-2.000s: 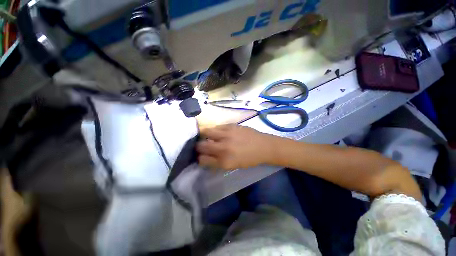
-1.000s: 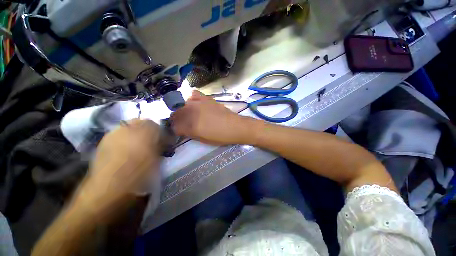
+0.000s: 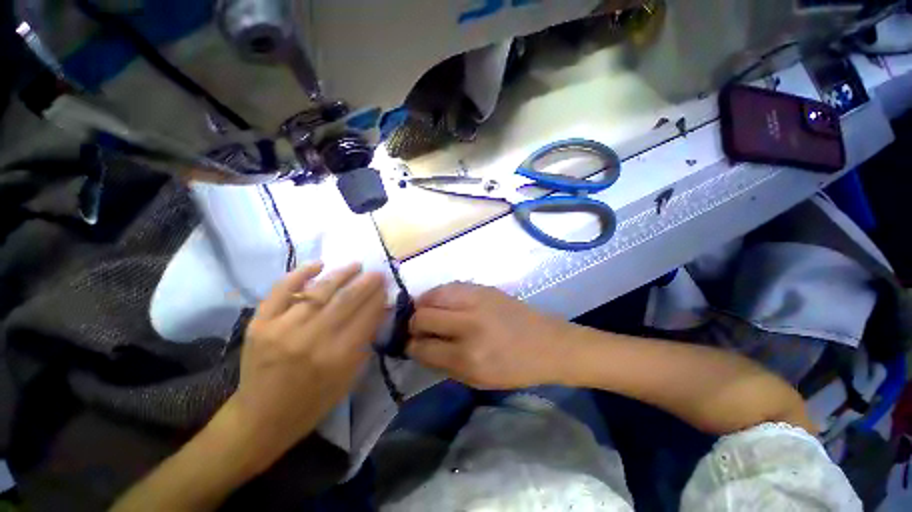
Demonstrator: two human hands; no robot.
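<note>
A pale garment panel with narrow dark seam edges lies under and in front of the sewing machine's presser foot area, left of the small dark grey block. My left hand lies on the panel with fingers spread and pointing toward the needle. My right hand pinches the panel's dark right edge near the table's front edge. The needle tip is hidden behind the machine parts.
Blue-handled scissors lie right of the needle. A maroon smartphone and dark scraps lie farther right. Dark woven cloth is heaped at left. Pale and dark cut pieces hang below the table at right. The machine head spans the top.
Both hands have moved from beside the foot toward the front edge. My left hand has gone from blurred and bunched to spread on the panel, and more of the pale panel shows.
</note>
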